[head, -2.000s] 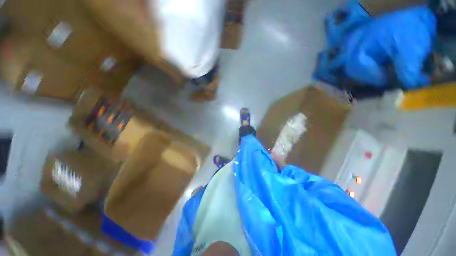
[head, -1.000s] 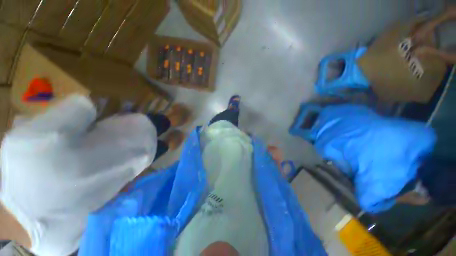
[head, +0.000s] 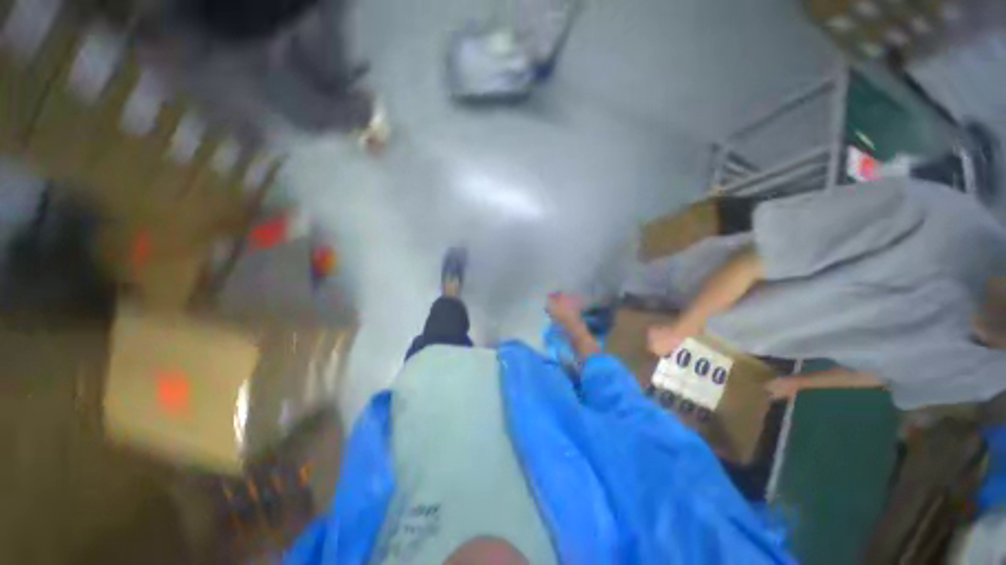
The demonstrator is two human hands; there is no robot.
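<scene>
My right hand point(head: 567, 310) is small and blurred, stretched forward beside my blue sleeve. A blue thing point(head: 597, 321) shows beside it; whether I hold it I cannot tell. My left hand is not in view. Just right of my right hand is an open brown carton point(head: 631, 340) with white items point(head: 693, 373) bearing dark round marks. Another person in grey point(head: 871, 276) leans over it, with one hand at the white items and the other at the carton's right side.
A green-topped bench point(head: 838, 469) is at the right, and a metal frame point(head: 778, 171) stands above it. Stacked cartons fill the left; one closed carton point(head: 177, 386) has an orange-red mark. A dark-clad person point(head: 281, 77) is at upper left. A silver-grey plate point(head: 491, 64) lies on the floor.
The view has turned. The person in white and the person in blue have left view; the carton of white items and the person in grey have come in. My right hand shows farther forward.
</scene>
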